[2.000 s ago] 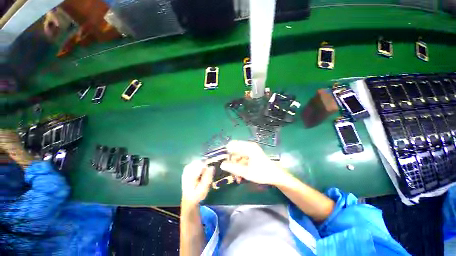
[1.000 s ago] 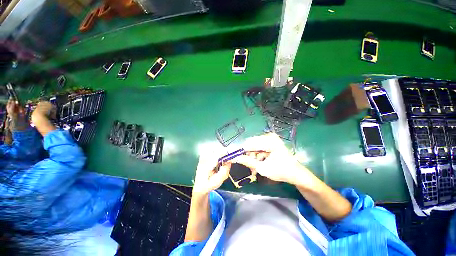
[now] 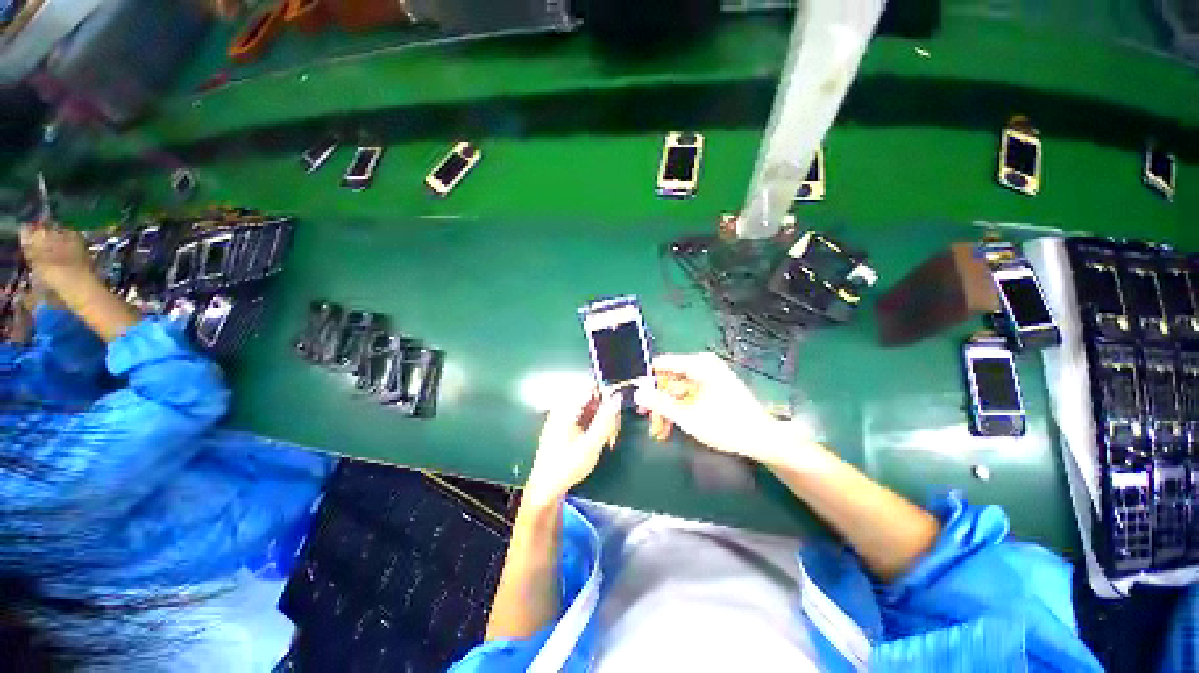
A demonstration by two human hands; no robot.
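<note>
A phone unit (image 3: 618, 347) with a dark screen and pale rim is held up above the green mat, its screen facing me. My left hand (image 3: 571, 444) grips its lower left corner. My right hand (image 3: 700, 402) holds its lower right edge with thumb and fingers. The fingertips hide the unit's lower end. A brown-grey flat plate (image 3: 723, 468) lies on the mat below my right hand, partly hidden by it.
A pile of thin black frames (image 3: 752, 316) lies by the white post (image 3: 809, 112). A brown block (image 3: 927, 296), two phone units and a blister tray (image 3: 1131, 394) are at right. Black housings (image 3: 372, 355) stand left. Phones lie on the belt. Another worker sits at left.
The phone unit was edge-on and low between my hands; now it is raised with its screen facing me. The loose black frame on the mat beyond my hands no longer shows there. The view shifted slightly.
</note>
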